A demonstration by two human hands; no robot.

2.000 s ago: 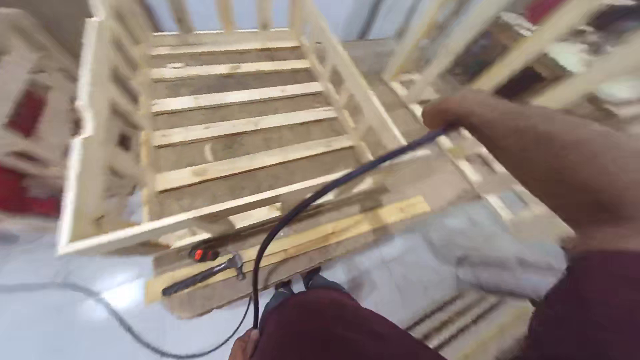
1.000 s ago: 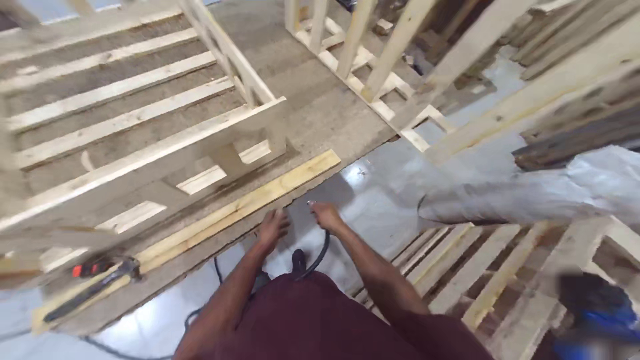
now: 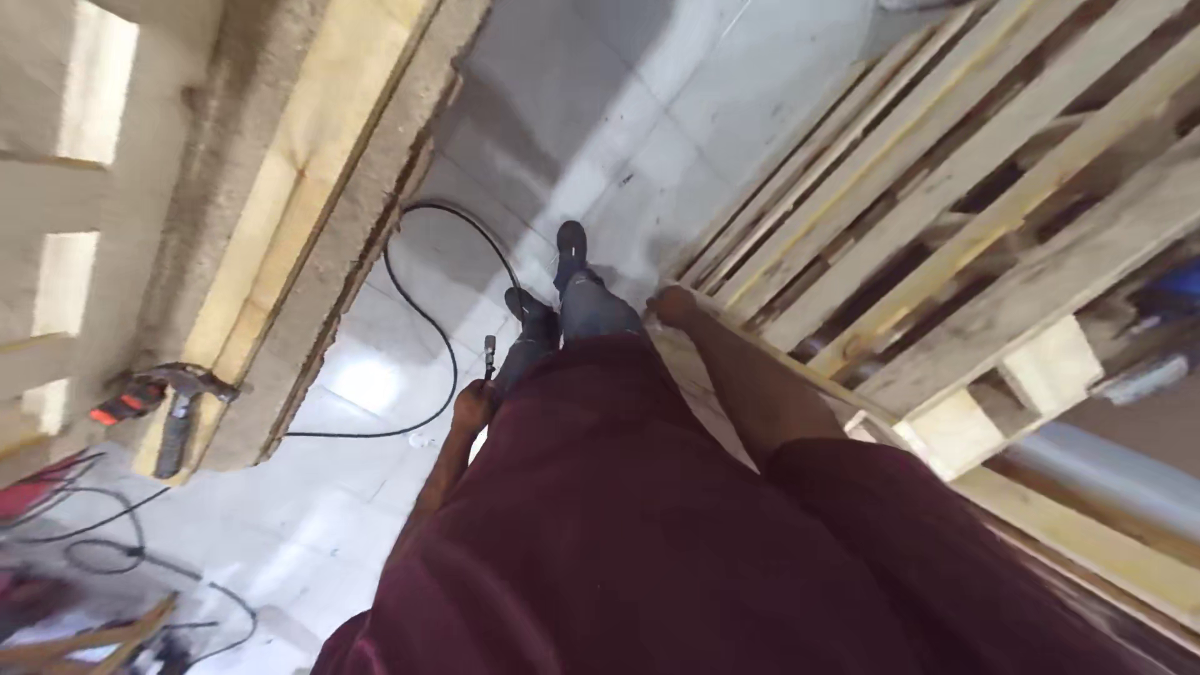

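My left hand (image 3: 474, 405) is closed on the end of a dark air hose (image 3: 439, 332), just below its metal coupling (image 3: 489, 351). The hose loops over the floor beside my shoes. My right hand (image 3: 671, 307) rests at the corner of a slatted wooden frame (image 3: 881, 410); its fingers are too small and blurred to tell whether they grip the wood. On the left, a claw hammer (image 3: 175, 427) lies across light wooden boards (image 3: 298, 178), beside a red and black tool (image 3: 129, 401).
A rough-edged work board (image 3: 361, 220) carries the boards on the left. More slatted wood stands at the far left. Tiled floor (image 3: 600, 112) runs between the work board and the slatted frame. Cables (image 3: 141, 553) lie coiled at the lower left.
The view has turned down and to the right. My hands, near each other one second ago, are now apart, the right one at the slatted frame and the left one low with the hose end.
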